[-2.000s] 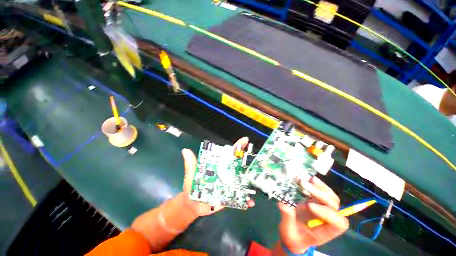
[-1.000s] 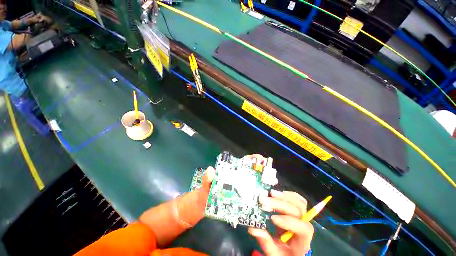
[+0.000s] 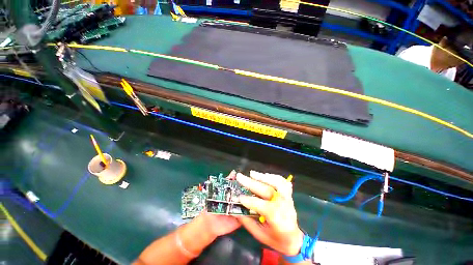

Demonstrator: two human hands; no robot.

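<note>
Two green circuit boards are in my hands over the green bench mat, low in the middle of the view. One board shows flat at the left; the other is tilted, its edge towards me. My left hand holds them from below, its fingers mostly hidden. My right hand lies over the right side of the tilted board, gripping it. A yellow stick shows at both sides of my right fingers. A blue strap is round my right wrist.
A cream pot with a yellow stick stands left on the bench mat. A small tagged item lies near it. A coiled blue cord hangs at right. Dark mats lie on the upper shelf. White paper is low right.
The boards, earlier spread side by side and then overlapping face up, now show one tilted on edge. My right hand has turned over the boards. The view has shifted, showing stacked boards at upper left.
</note>
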